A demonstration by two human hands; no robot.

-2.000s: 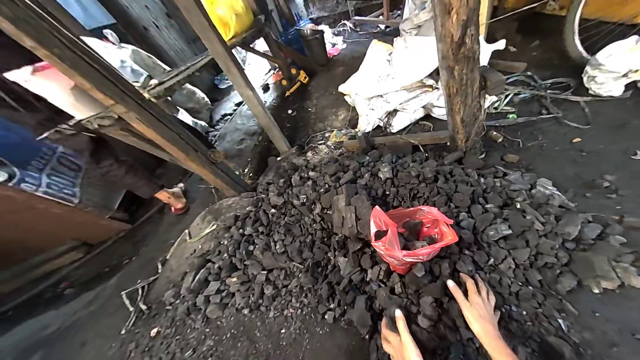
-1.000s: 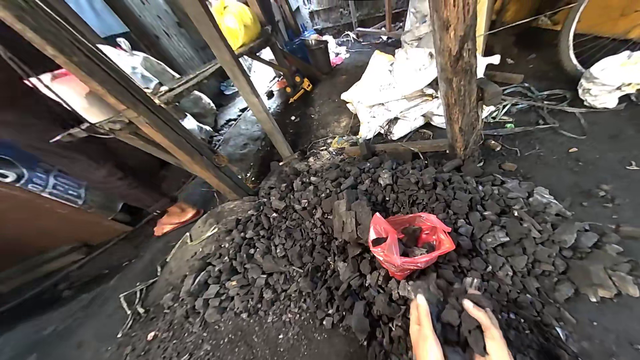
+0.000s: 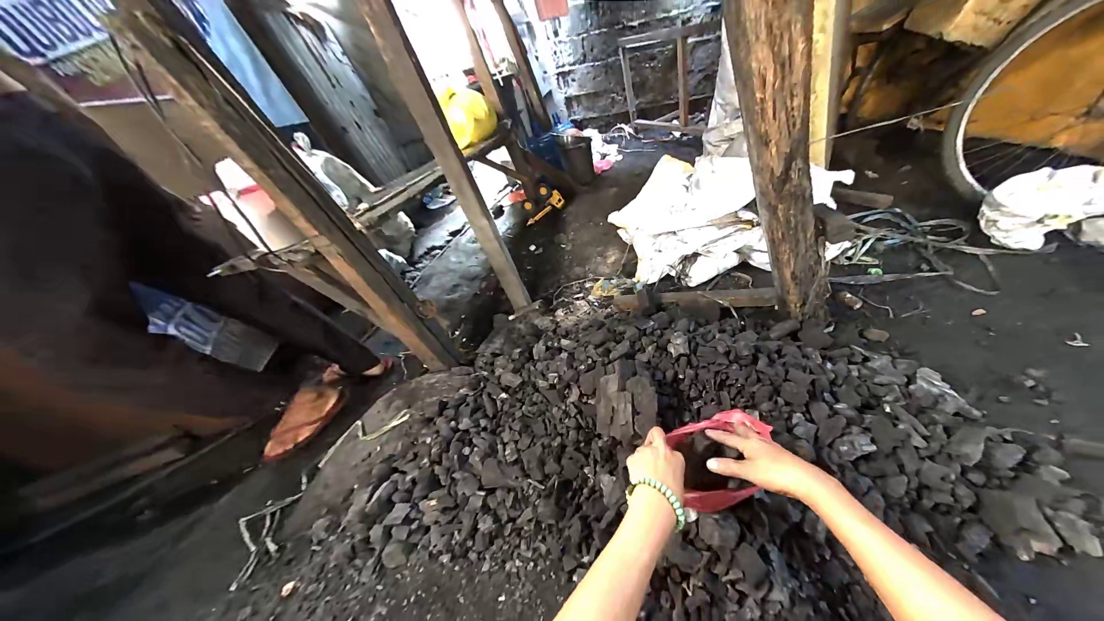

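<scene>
A red plastic bag (image 3: 723,500) with dark pieces inside stands on a pile of charcoal lumps (image 3: 509,466). At the bag's left rim is my left hand (image 3: 657,466), a green bead bracelet on its wrist; its fingers are bent, closed on the edge of the plastic. My right hand (image 3: 763,463) reaches over the right side of the opening, fingers spread and pointing left. Whether a lump lies under its palm cannot be seen. Just behind my left hand a large charcoal chunk (image 3: 625,404) stands out from the pile.
A rough wooden post (image 3: 780,164) rises behind the pile, white sacks (image 3: 690,220) beside it. Slanted timbers (image 3: 293,198) stand at the left. A person in dark clothes (image 3: 155,233) walks past there, one sandalled foot (image 3: 304,420) near the pile. A bicycle wheel (image 3: 966,112) is at the upper right.
Both hands have moved from the charcoal in front of the bag up to its opening; the left now grips the rim. The person at the left shows more fully. The view has tilted up.
</scene>
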